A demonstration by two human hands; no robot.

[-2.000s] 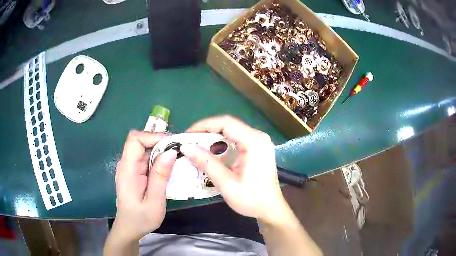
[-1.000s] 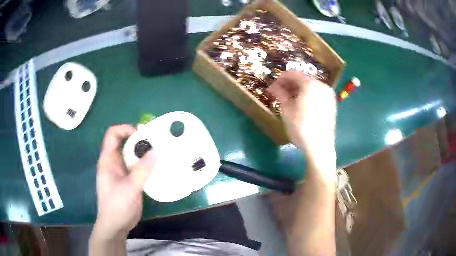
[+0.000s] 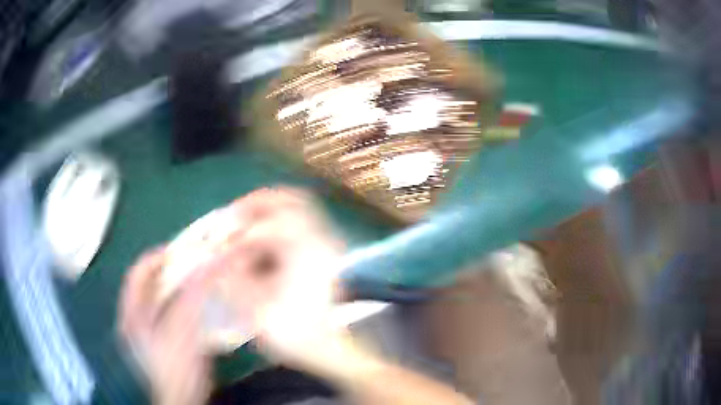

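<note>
The frame is strongly blurred. My left hand (image 3: 162,316) and my right hand (image 3: 292,261) are together low left of centre, around a white housing cover (image 3: 225,312). Fingers hide most of the cover. My left hand grips its left side; my right hand lies over its right part, and whether it holds a ring cannot be told. The open parts carton (image 3: 273,126) full of glinting rings stands beyond the hands. A second white cover (image 3: 79,213) lies on the green bench at the left.
A long white strip (image 3: 39,293) lies at the far left. A black slab (image 3: 201,107) stands behind, left of the carton. A blurred red and yellow screwdriver (image 3: 514,120) is right of the carton. Brown cartons (image 3: 589,277) are beyond the bench edge at lower right.
My right hand has left the parts carton and come back to the cover beside my left hand. The whole view has shifted and blurred.
</note>
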